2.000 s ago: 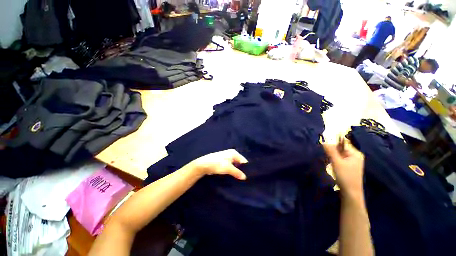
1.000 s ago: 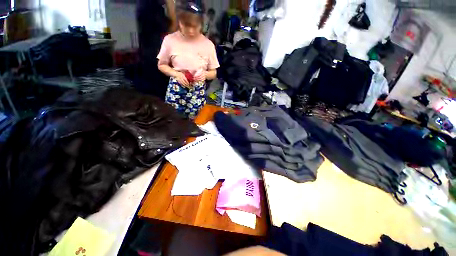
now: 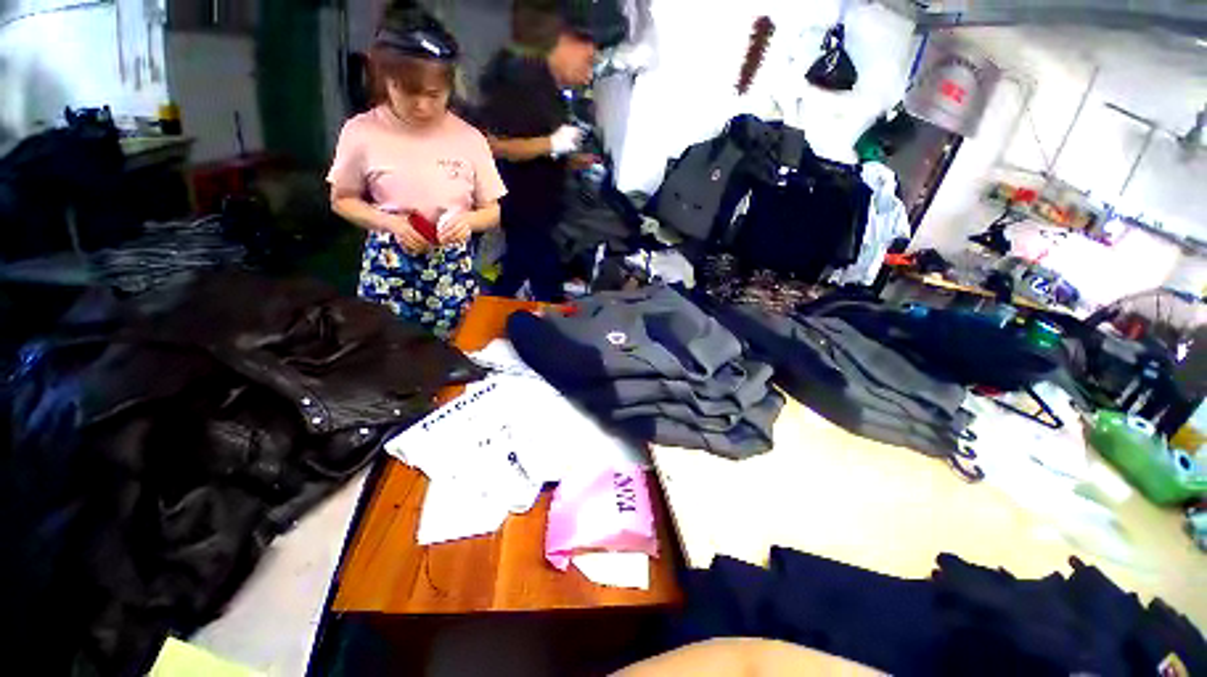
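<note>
The navy garment pile (image 3: pixel 874 608) lies along the bottom right, cut off by the picture's edge, with a small crest showing at its right end. A bare strip of my arm shows at the bottom edge below it. My left hand and my right hand are both out of the picture. Grey and navy garments (image 3: pixel 662 364) lie stacked on the pale table (image 3: pixel 741 509), with a crest on the top one. A second stack (image 3: pixel 860 370) with black hanger hooks lies to its right.
A pink packet (image 3: pixel 602 516) and white printed bags (image 3: pixel 490 437) lie on the orange-brown surface (image 3: pixel 384 569). Dark brown, shiny garments (image 3: pixel 225 423) are heaped at the left. A person in a pink top (image 3: pixel 417 185) stands behind, beside a person in black (image 3: pixel 530 146). A green basket (image 3: pixel 1145 456) is at the right.
The view has swung left from the navy pile, and both hands have left the picture. Since one second ago it has turned slightly right, and a person in black now shows beside the person in pink.
</note>
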